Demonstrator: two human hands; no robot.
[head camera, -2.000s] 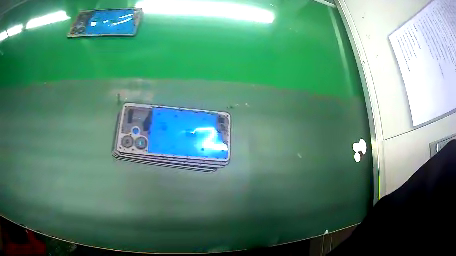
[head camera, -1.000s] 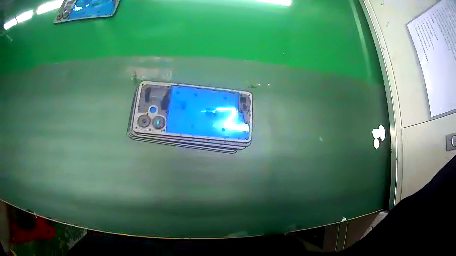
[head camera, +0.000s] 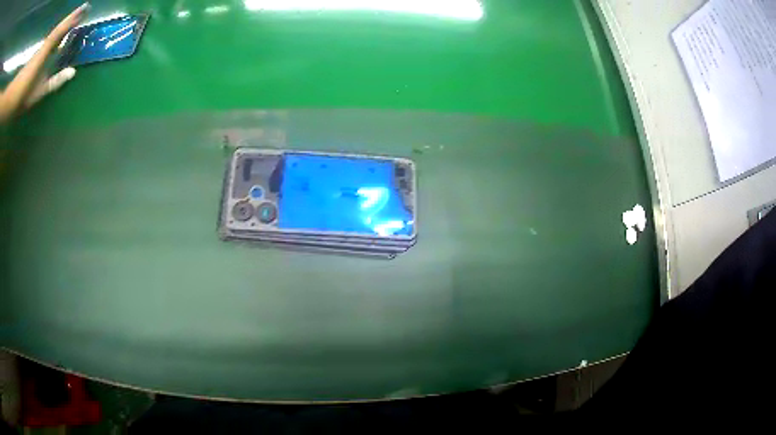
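A stack of several phone units (head camera: 319, 195) lies flat on the dull green mat in the middle of the view. The top one shows a blue film and two camera rings at its left end. A single phone unit (head camera: 109, 39) lies on the bright green belt at the upper left. My left hand (head camera: 41, 64), cut off by the left edge, is at its left end. The fingers are apart, with pale coverings on the tips, one above and one below that end; no clear grip shows. My right hand is out of view.
The bright green belt (head camera: 366, 72) runs beyond the dull green mat (head camera: 340, 331). Small white pieces (head camera: 633, 223) lie at the mat's right edge. A printed sheet (head camera: 732, 85) is on the pale surface at right. Dark cloth (head camera: 706, 365) fills the lower right corner. A red object (head camera: 59, 399) shows below the mat.
My left hand has come into view at the upper left, at the single phone unit. That unit has shifted left along the belt. The view has moved slightly; the stack looks unchanged.
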